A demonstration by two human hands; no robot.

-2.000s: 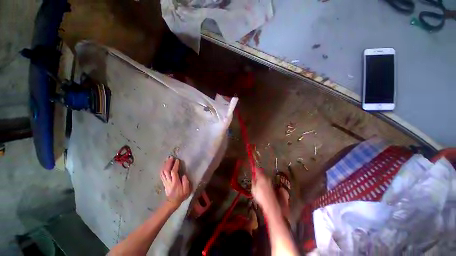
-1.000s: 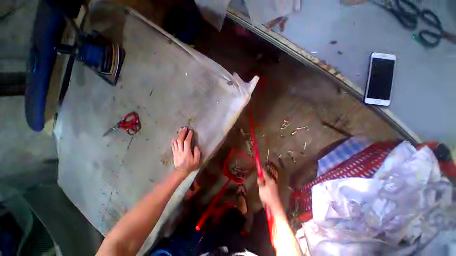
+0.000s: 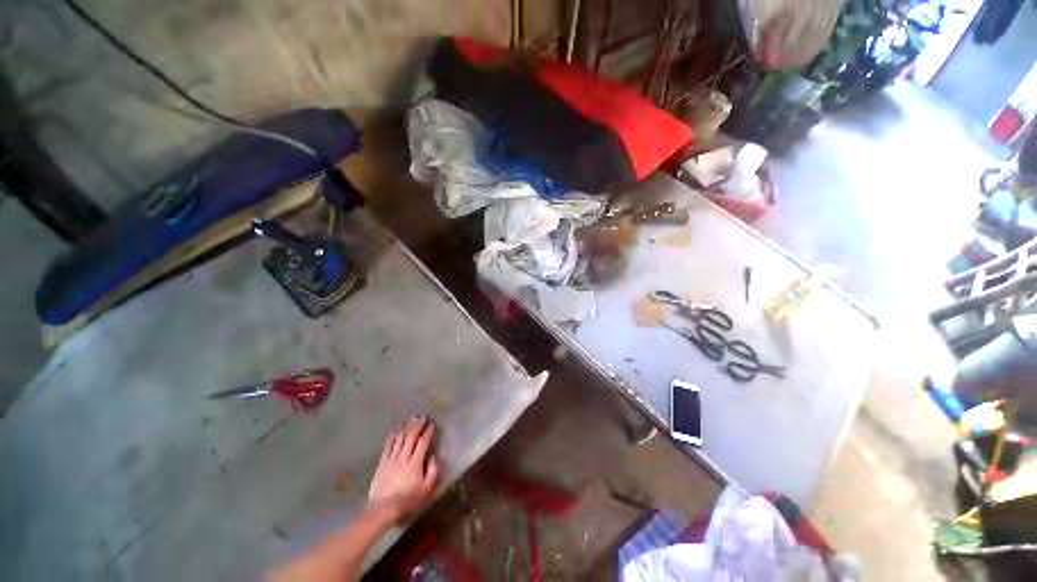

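My left hand (image 3: 406, 464) rests palm down and empty on the grey cloth-covered ironing table (image 3: 148, 455), near its right edge. My right hand is out of the picture. Red-handled scissors (image 3: 298, 389) lie on the ironing table beyond my left hand. Below the table edge, blurred red parts (image 3: 534, 497) show near the floor; which belong to the broom and which to the dustpan I cannot tell. Small pale scraps there are blurred.
A dark iron (image 3: 313, 273) stands before a blue padded board (image 3: 193, 216). The white table (image 3: 785, 392) holds a smartphone (image 3: 686, 412), dark shears (image 3: 711, 330) and cloth. A white cloth heap (image 3: 728, 546) is at bottom right. A bright yard lies beyond.
The view has tilted up and shows more of the white table and yard. My right hand has left the picture. My left hand stays on the ironing table.
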